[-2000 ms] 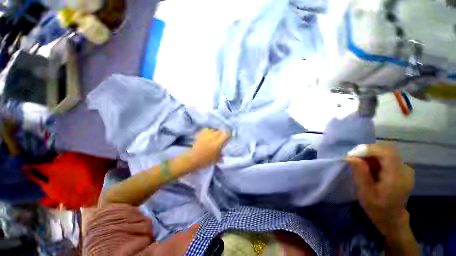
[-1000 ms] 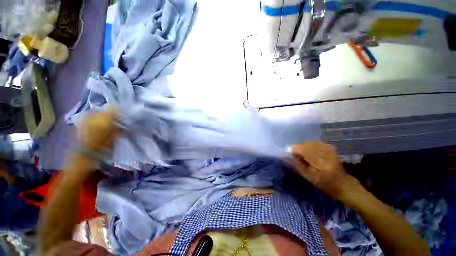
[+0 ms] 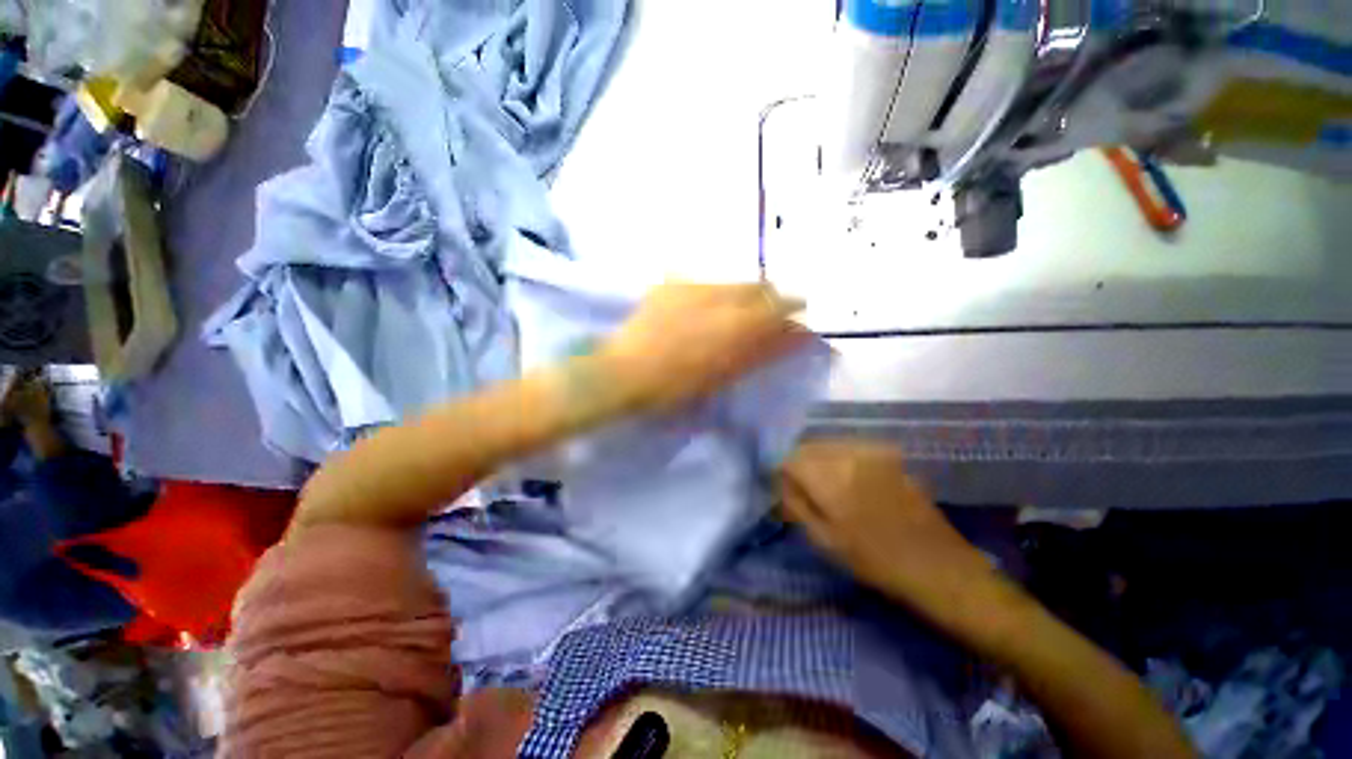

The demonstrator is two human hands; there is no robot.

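A light blue garment piece (image 3: 675, 497) hangs between my hands above my lap, blurred by motion. My left hand (image 3: 704, 338) grips its upper edge over the front of the machine bed. My right hand (image 3: 838, 497) is lower and to the right, at the piece's right edge; its fingertips are blurred and appear closed on the cloth. A heap of the same blue cloth (image 3: 430, 208) lies on the table at the left. The machine head (image 3: 905, 89) and presser foot area (image 3: 897, 171) are beyond my hands, with no cloth under them.
Orange and blue thread snips (image 3: 1145, 190) lie right of the needle. The grey table edge (image 3: 1127, 445) carries a printed ruler. A red bag (image 3: 186, 564) is at the lower left. More blue cloth (image 3: 519, 571) covers my lap. A person's dark sleeve (image 3: 60, 519) shows at the far left.
My left hand has moved right, from the cloth heap to near my right hand. The piece stretched between my hands is now bunched and hanging. My right hand has moved slightly left.
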